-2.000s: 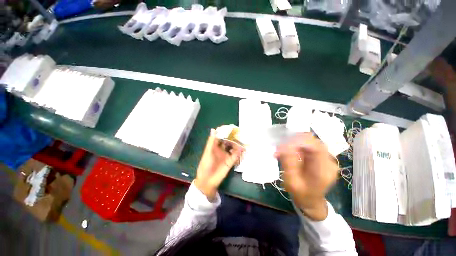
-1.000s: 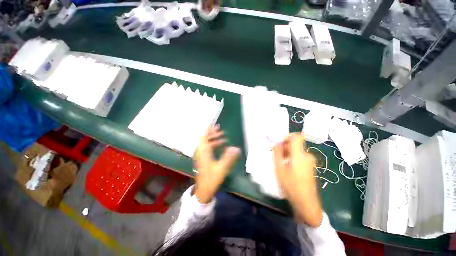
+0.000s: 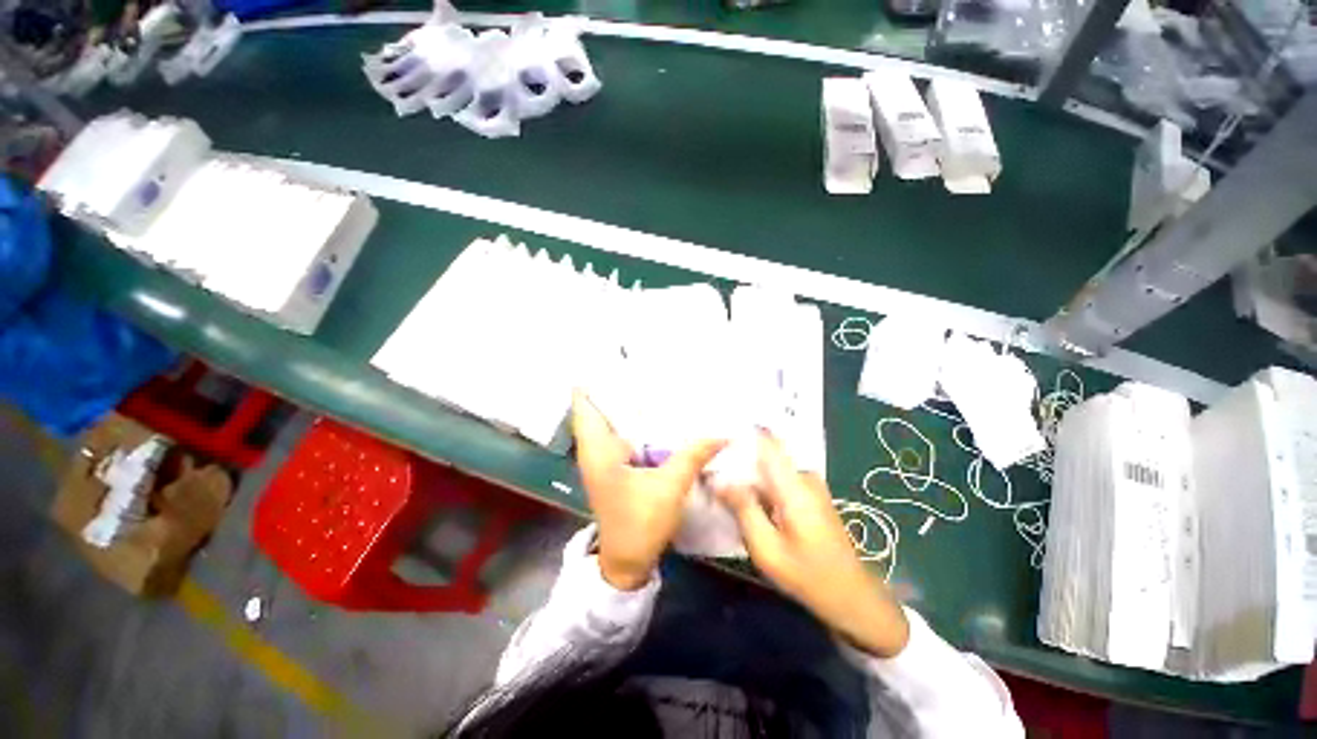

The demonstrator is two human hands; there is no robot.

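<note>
A white carton (image 3: 676, 361) with a small purple print near its lower end lies in front of me, right of the formed carton row (image 3: 498, 339). My left hand (image 3: 631, 484) holds its near left side, thumb across the print. My right hand (image 3: 794, 534) has its fingers at the carton's near right end; blur hides whether they grip it. Flat white cartons (image 3: 787, 361) lie just right of and partly under it.
White cards (image 3: 994, 401) and looped cords (image 3: 922, 469) lie right of the hands. Carton blank stacks (image 3: 1119, 527) stand farther right. A slanting grey post (image 3: 1155, 274) rises behind. Boxes (image 3: 907, 127) and curved white pieces (image 3: 491, 75) lie on the far belt.
The white carton has been moved left from the flat pile, against the carton row. Both hands have come closer together at its near end. The left hand, earlier apart from it, now touches it.
</note>
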